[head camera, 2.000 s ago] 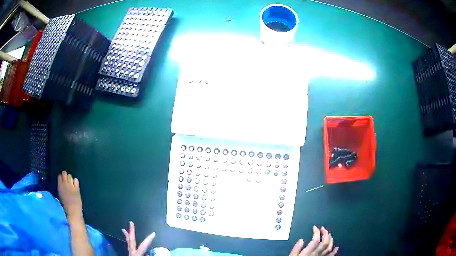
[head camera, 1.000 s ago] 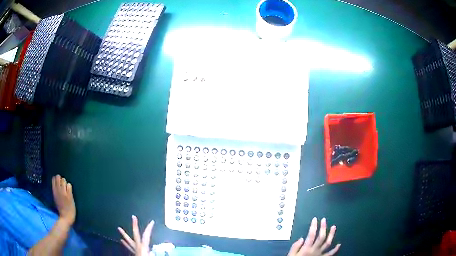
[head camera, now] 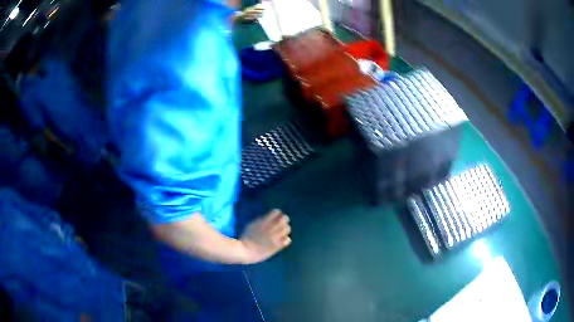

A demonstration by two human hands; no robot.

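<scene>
Neither of my hands is in the picture. The white board shows only in part at the bottom right edge. The white-and-blue round tub stands beside it at the right. A pair of grey parts trays with rows of pockets lies on the green mat above the board. A tall stack of parts trays stands behind them, blurred. A single dark tray lies flat further left.
A person in a blue smock stands close on the left, one hand at the bench edge. Red-orange trays and a dark-blue heap lie beyond. A blue stool is on the floor at right.
The view has swung to the left. Both my open hands and the red bin have left the picture, and the board has moved to the bottom right edge. The neighbouring person now appears large.
</scene>
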